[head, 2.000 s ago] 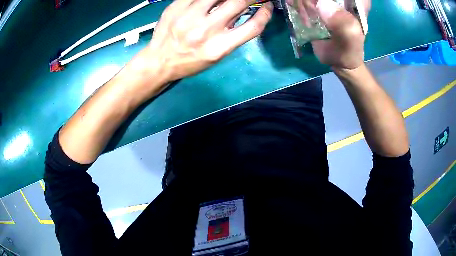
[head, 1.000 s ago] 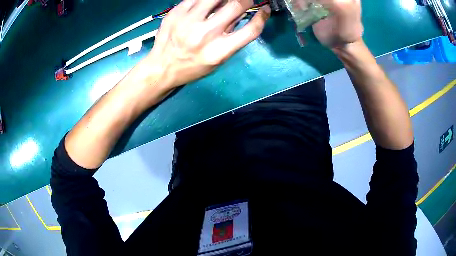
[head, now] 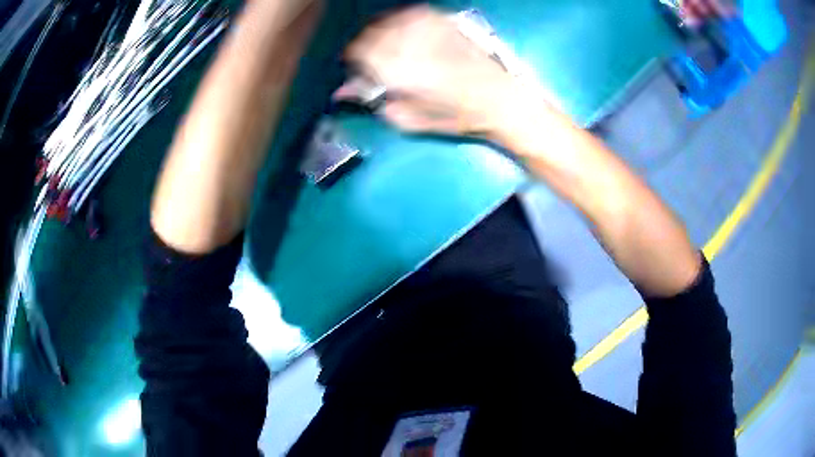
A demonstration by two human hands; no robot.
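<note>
My right hand (head: 429, 76) is at the upper middle over the bench, strongly blurred. Its fingers point left, and a small pale and dark thing shows at the fingertips; whether it is gripped cannot be told. A small silver-grey block (head: 331, 162) lies on the green bench just below and left of those fingertips. My left forearm reaches up past the top edge, so my left hand is out of the picture. A pile of white-sleeved wire harnesses (head: 134, 103) with red and dark ends lies at the left.
The shiny green bench (head: 384, 241) has its front edge running diagonally below my hands. A thin pale strip (head: 487, 36) lies beyond my right wrist. A blue plastic stool (head: 737, 58) stands at the upper right, with blurred reddish pieces near it at the bench corner.
The view has turned left, bringing in the harness pile. My left hand has gone out at the top. My right hand has moved left; the pale green block no longer shows in it.
</note>
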